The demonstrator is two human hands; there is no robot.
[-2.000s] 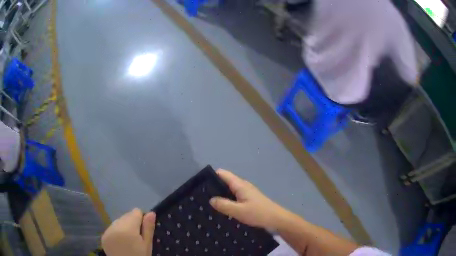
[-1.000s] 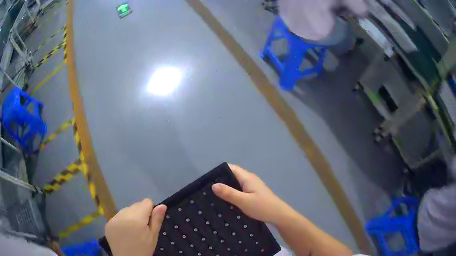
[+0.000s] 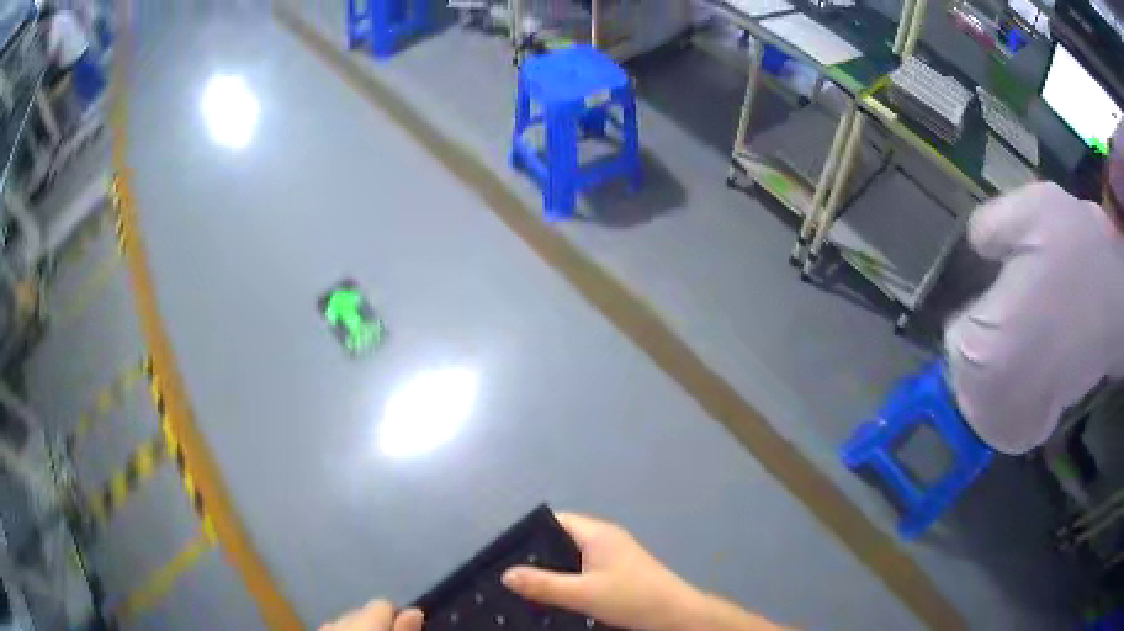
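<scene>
A black component tray (image 3: 493, 589) with small light dots in its pockets is at the bottom edge of the head view, tilted, its lower part cut off by the frame. My right hand (image 3: 623, 577) grips its right side, thumb on top and fingers along the far corner. My left hand (image 3: 374, 618) is at its left side, mostly cut off by the bottom edge, with fingertips at the tray's rim.
A grey aisle floor has yellow-brown lines (image 3: 672, 351) on both sides and a green floor marking (image 3: 351, 317). At right are a blue stool (image 3: 576, 80), benches with papers (image 3: 807, 37) and a seated person (image 3: 1048, 308). Black-and-yellow tape (image 3: 175, 454) is at left.
The view has moved along the aisle; the green marking is nearer, and a different stool and seated person show at right. The tray and both hands sit lower in the frame.
</scene>
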